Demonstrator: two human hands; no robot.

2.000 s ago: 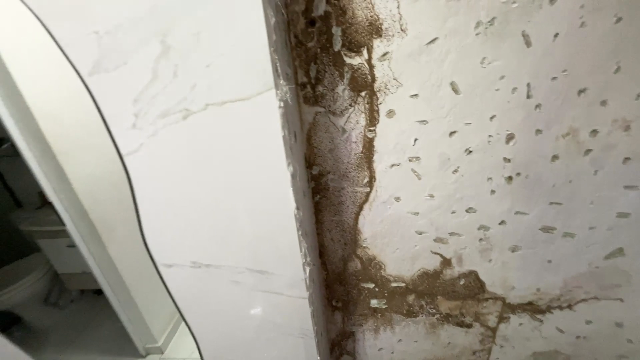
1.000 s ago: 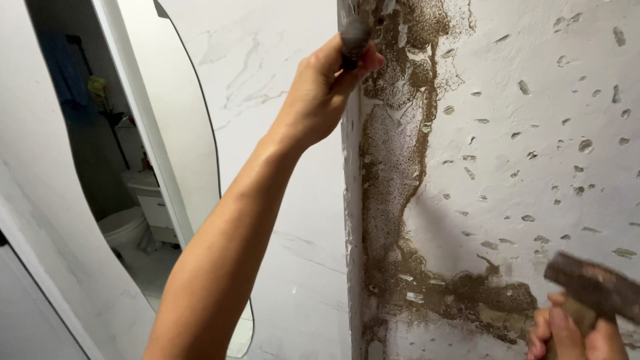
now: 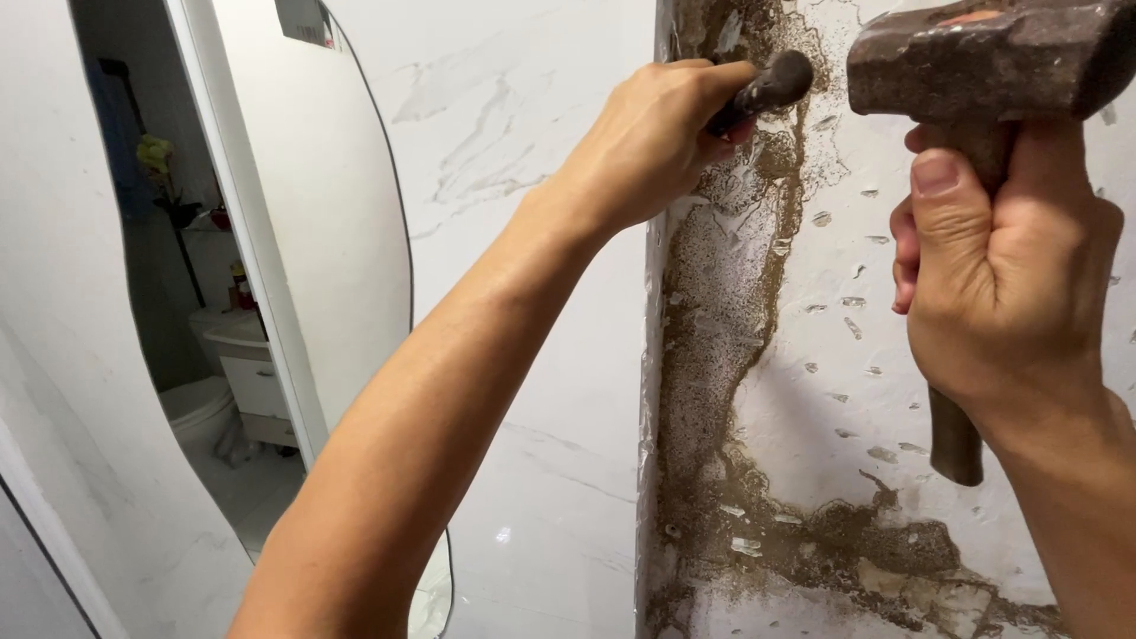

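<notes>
My left hand (image 3: 661,133) grips a dark metal chisel (image 3: 770,87) near the top of the wall corner; its rounded struck end faces me, and its far end is hidden behind the fingers. To the right, my right hand (image 3: 1003,266) is closed around the handle of a club hammer (image 3: 985,62), whose heavy worn head is raised beside the chisel, apart from it. Behind both hands stands a pitted white wall (image 3: 825,399), with a strip of exposed brown mortar (image 3: 710,337) running down the corner and spreading right at the bottom.
White marble-look panels (image 3: 532,390) meet the rough wall at a chipped edge (image 3: 650,426). On the left hangs a wavy-edged mirror (image 3: 311,177), which reflects a doorway, a toilet (image 3: 200,408) and a washbasin cabinet (image 3: 257,390). My left forearm crosses in front of the mirror.
Neither hand was in view two seconds ago. Since one second ago, the right hand has raised the hammer from the lower right to near the chisel. The left hand still holds the chisel at the corner.
</notes>
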